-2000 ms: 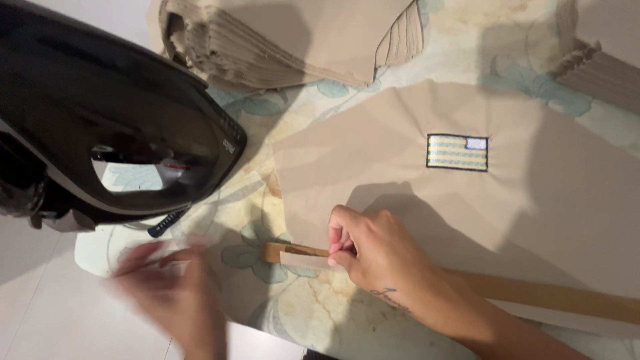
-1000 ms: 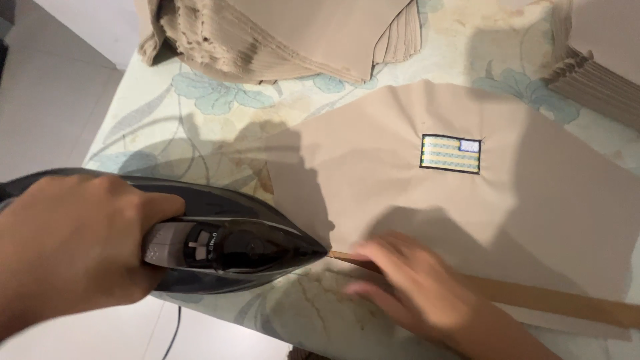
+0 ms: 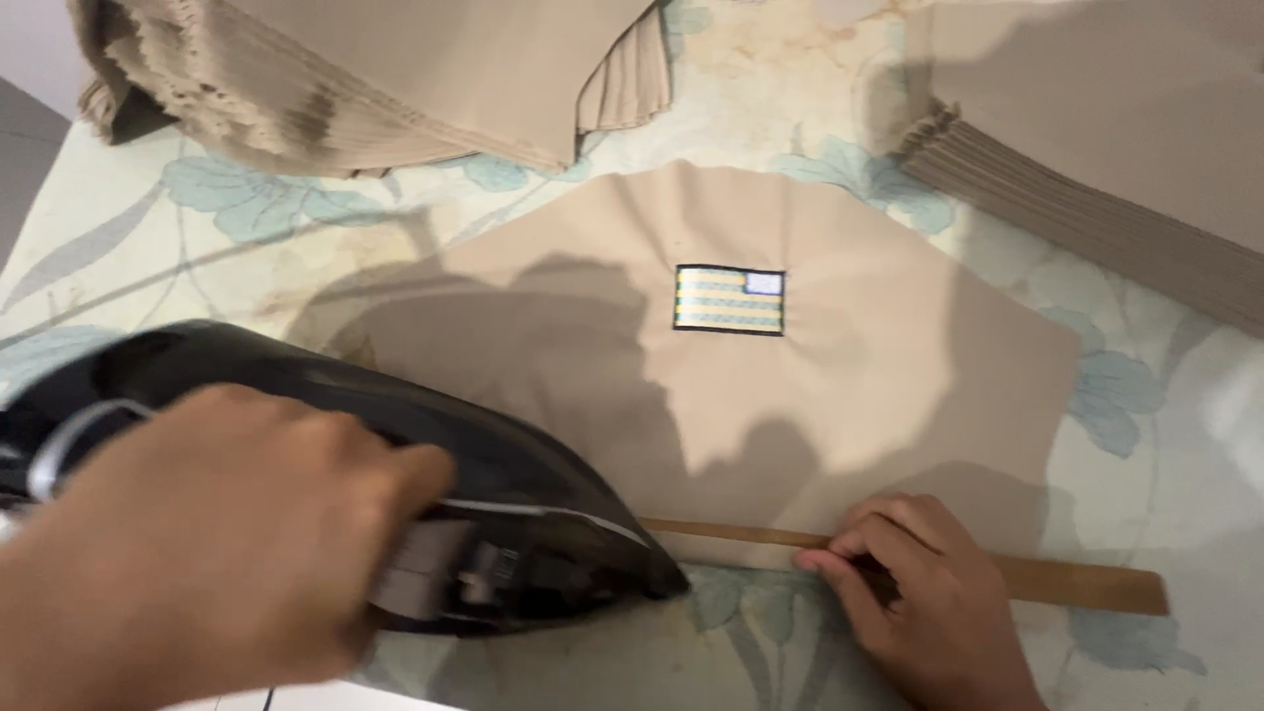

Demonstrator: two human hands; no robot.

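Observation:
My left hand (image 3: 227, 523) grips the handle of a black clothes iron (image 3: 553, 464), whose tip points right over the lower edge of a beige fabric panel (image 3: 869, 395). A striped flag patch (image 3: 729, 300) sits on the panel. Along that lower edge runs a brown flat strip (image 3: 1086, 585), partly under the folded fabric. The thumb and fingers of my right hand (image 3: 918, 583) pinch the folded edge and strip, just right of the iron's tip. The iron's soleplate is hidden.
A stack of beige fabric pieces (image 3: 395, 89) lies at the top left, and another layered stack (image 3: 1106, 148) at the top right. Beneath everything is a floral cloth (image 3: 89, 237) with stains. Pale floor shows at the left and bottom edges.
Two seconds ago my left hand was off the iron, which stood at the upper left; a second ago the hand held it. Since then the iron and my right hand have moved right along the edge.

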